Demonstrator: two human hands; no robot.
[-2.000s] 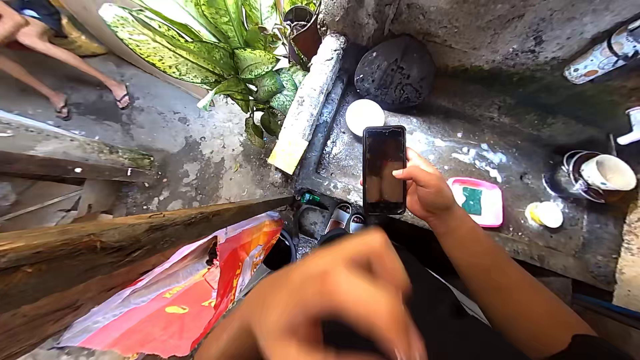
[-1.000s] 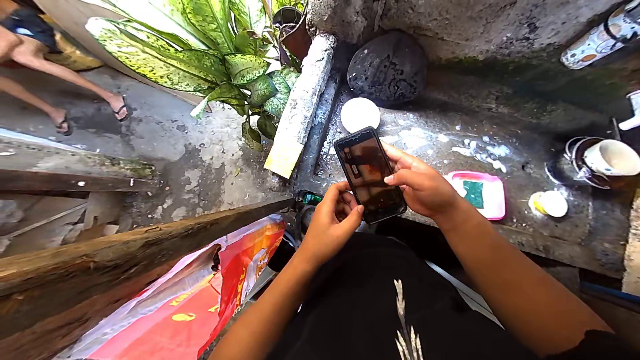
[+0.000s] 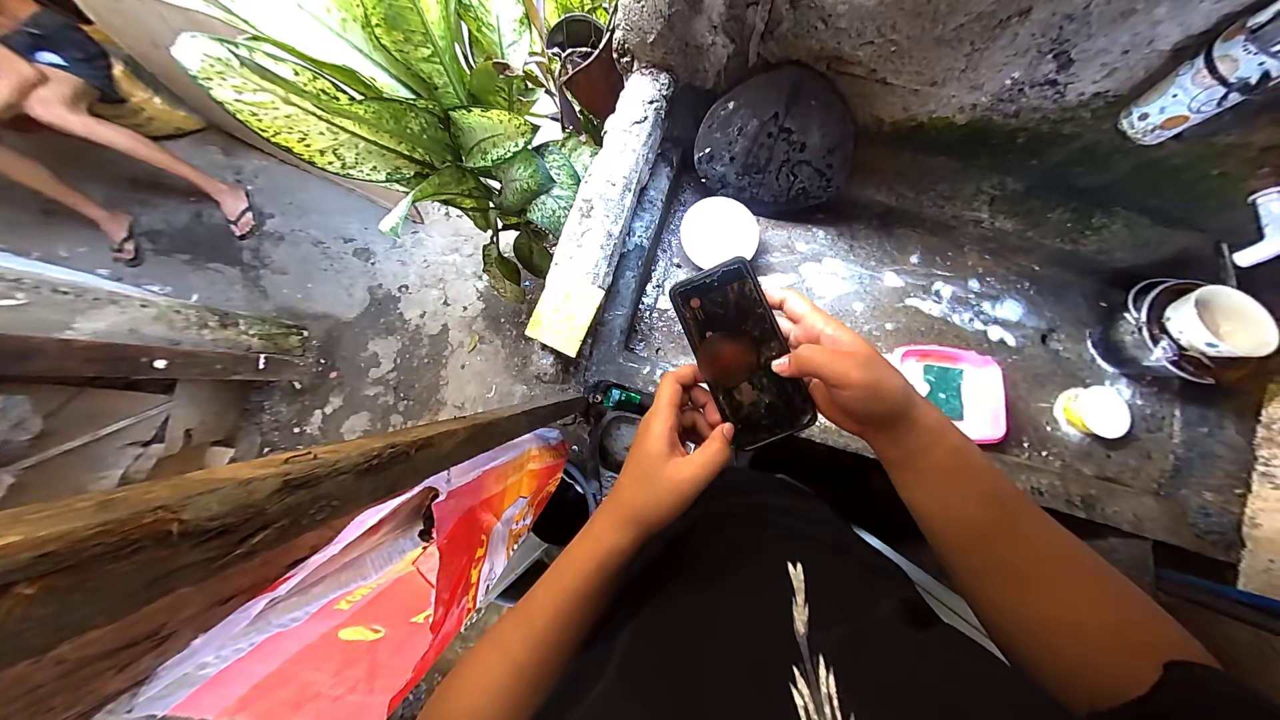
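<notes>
A smartphone in a black case [image 3: 745,355] is held tilted over the edge of the wet concrete ledge, its dark screen facing up with reflections on it. My left hand [image 3: 680,440] grips its lower left edge, the thumb near the bottom corner. On the phone's right side, my right hand [image 3: 835,365] holds it with the thumb against the screen's edge. Just beyond the phone lies a round white object [image 3: 719,232]. A pink-rimmed tray [image 3: 1003,395] with a green pad sits right of my right hand.
A dark rounded stone-like object [image 3: 775,138] leans by the wall. On the right are a small white and yellow container [image 3: 1105,412] and a white pot [image 3: 1222,320]. A red plastic sack [image 3: 400,620] hangs beside a wooden beam [image 3: 250,485]. Plants [image 3: 440,120] and a person's legs [image 3: 130,150] are left.
My left hand, blurred in front of my body two seconds ago, has come up to the phone and holds its lower left side. The phone has gone from upright to tilted.
</notes>
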